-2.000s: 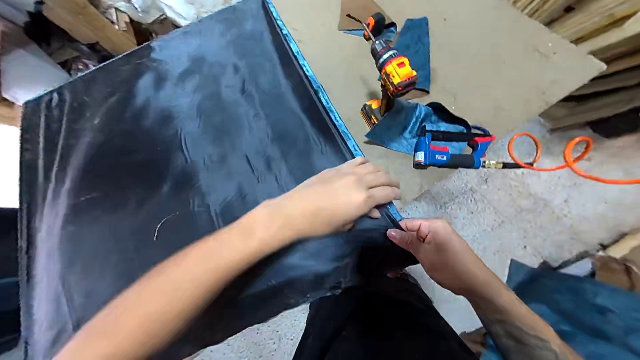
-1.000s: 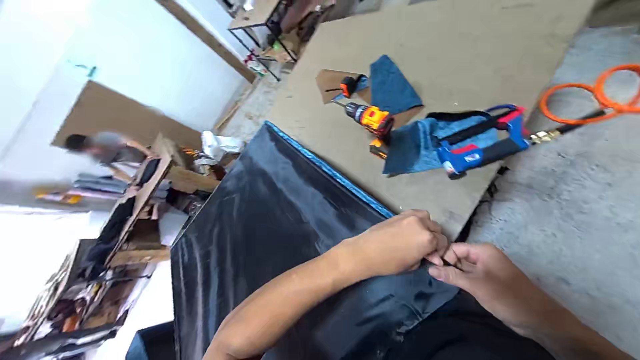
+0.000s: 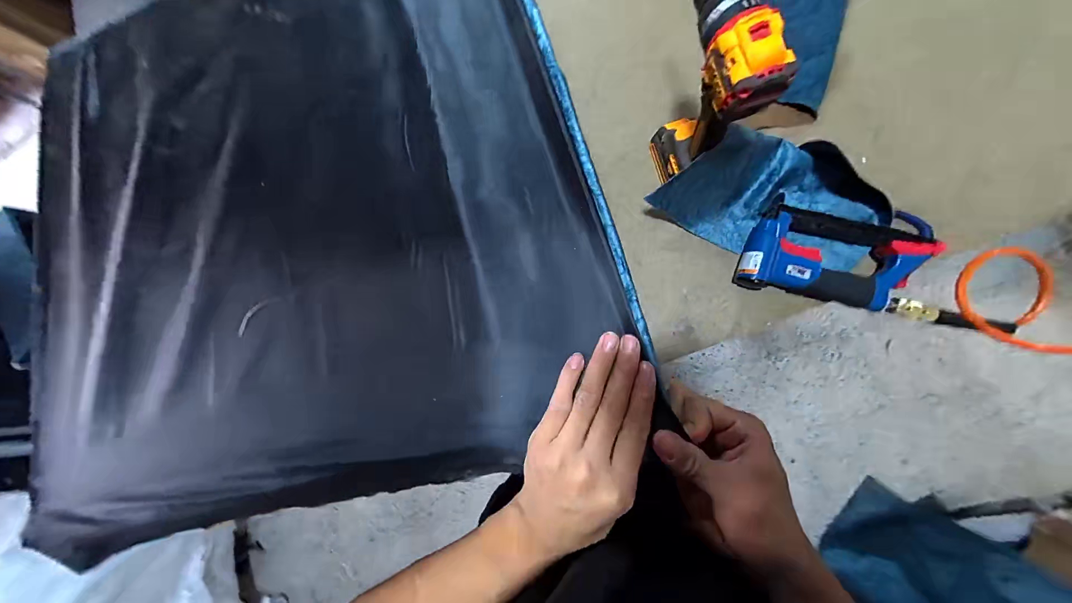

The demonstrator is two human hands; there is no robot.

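Note:
A large panel covered in thin black fabric (image 3: pixel 335 251) fills the left and middle, with blue velvet-like fabric (image 3: pixel 599 197) showing along its right edge. Flat on the black cover near the lower right corner rests my left hand (image 3: pixel 586 452), palm down with its fingers extended. My right hand (image 3: pixel 729 469) pinches the dark fabric at that corner between thumb and fingers. A blue pneumatic staple gun (image 3: pixel 837 260) lies right of the panel, partly on a blue fabric scrap (image 3: pixel 737 184). The panel's underside is hidden.
A yellow and black cordless drill (image 3: pixel 741 67) lies on the beige board (image 3: pixel 946 100) at the upper right. An orange air hose (image 3: pixel 963 285) runs off right from the staple gun. Blue fabric (image 3: pixel 930 544) lies at the lower right, white sheeting (image 3: pixel 151 569) at the lower left, above concrete floor.
My left hand has gone from bunched fingers at the edge to lying flat on the black cover. The right hand stays at the corner. The view has swung down from the room.

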